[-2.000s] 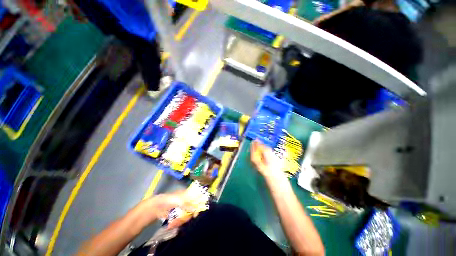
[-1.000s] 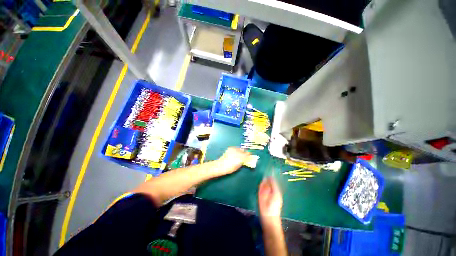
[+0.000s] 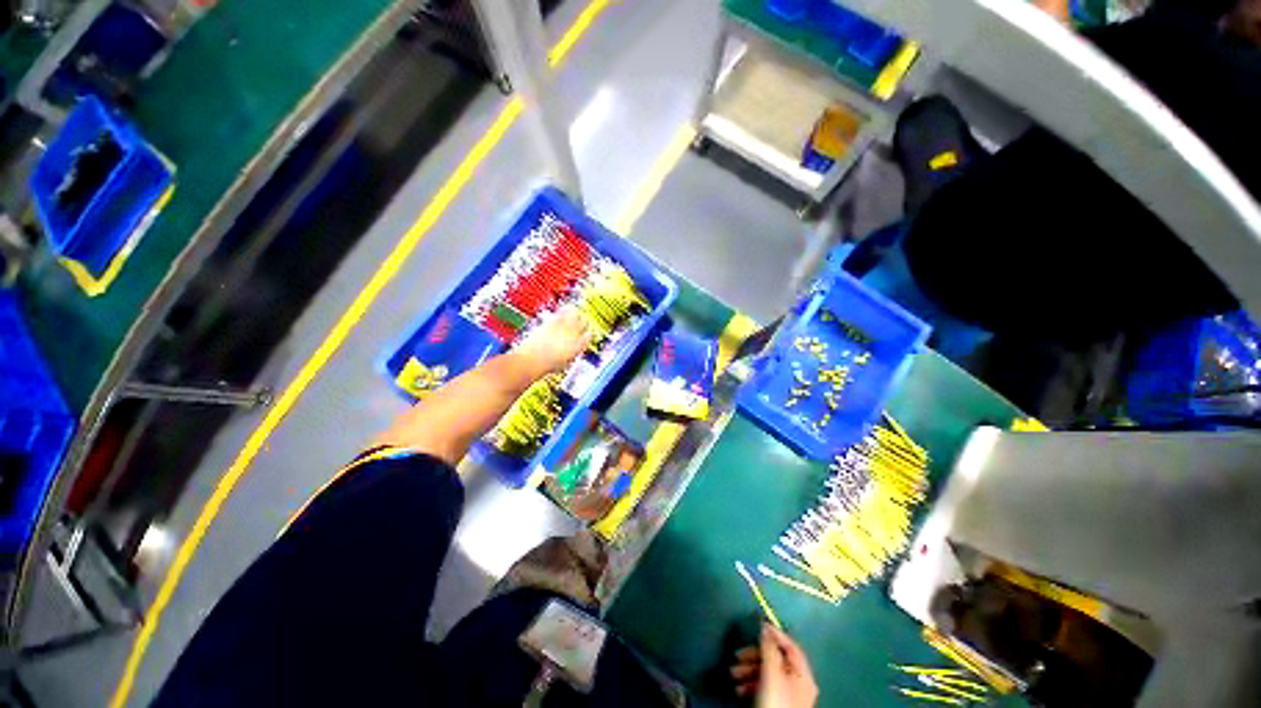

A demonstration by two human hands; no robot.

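My left hand (image 3: 556, 340) reaches into the large blue tote (image 3: 404, 362), over the yellow lead wires; its fingertips are hard to make out, and I cannot tell what it holds. Red lead wires (image 3: 550, 271) lie beside them in the tote. My right hand (image 3: 777, 669) is at the bottom edge of the picture, partly cut off, with its fingers on a yellow lead wire (image 3: 759, 595). A fanned pile of yellow lead wires (image 3: 871, 515) lies on the green bench (image 3: 692, 553) beyond my right hand.
A blue parts bin (image 3: 830, 362) with scattered small pieces is on the bench corner. The crimping machine (image 3: 1106, 498) stands at the right, with several yellow wires (image 3: 943, 683) near its base. A small open box (image 3: 595, 470) sits beside the tote. A person's dark clothing (image 3: 1065, 249) shows behind the bench.
My left hand has moved from the bench into the tote. My right hand now has a yellow wire at its fingers. The view has shifted, and the terminal bin is out of the picture.
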